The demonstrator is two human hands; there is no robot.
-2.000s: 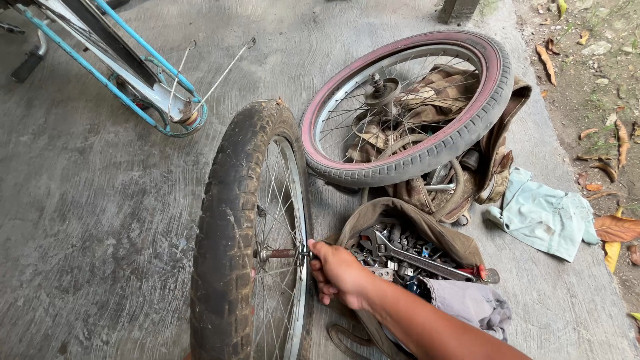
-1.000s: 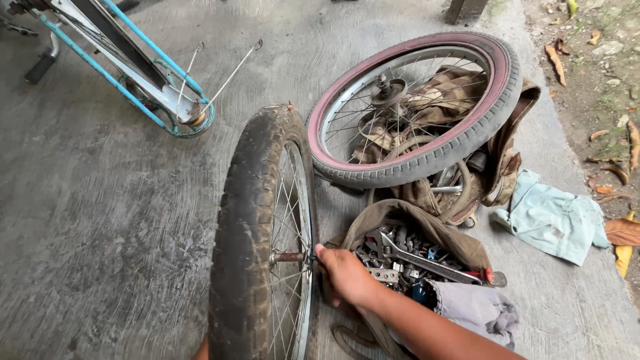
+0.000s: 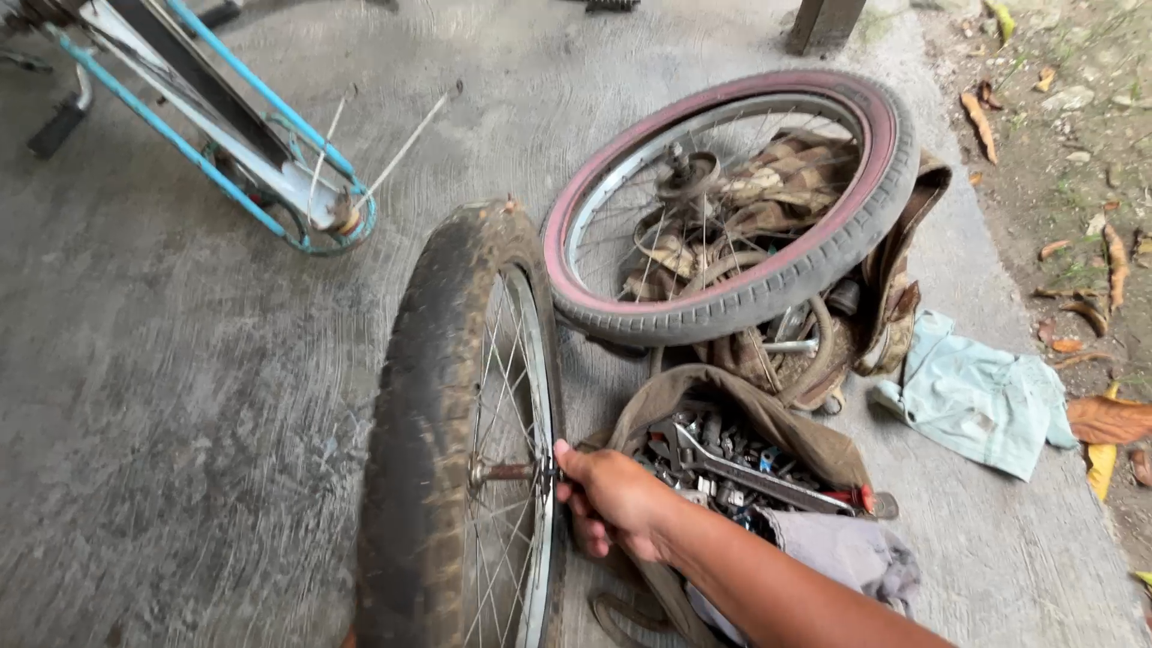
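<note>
A bicycle wheel with a worn, muddy black tyre (image 3: 423, 432) stands upright on the concrete, its spoked rim facing right. My right hand (image 3: 607, 499) is at the near end of the axle, thumb and fingers pinched on a small dark part at the hub (image 3: 504, 472); what that part is cannot be made out. Of my left hand only a sliver of skin (image 3: 349, 639) shows at the bottom edge, left of the tyre, so its grip is hidden. Right of my right hand, a brown cloth bag (image 3: 837, 454) holds metal parts and an adjustable wrench (image 3: 756, 474).
A second wheel with a pink-walled tyre (image 3: 720, 315) leans over a brown checked bag (image 3: 792, 180). A pale green cloth (image 3: 981, 387) and a grey cloth (image 3: 841, 549) lie nearby. A blue bicycle frame (image 3: 207, 171) is at upper left, a post (image 3: 823, 25) at the top.
My right hand stays at the hub throughout. The upright wheel has shifted slightly and turned, its rim showing more narrowly than two seconds ago.
</note>
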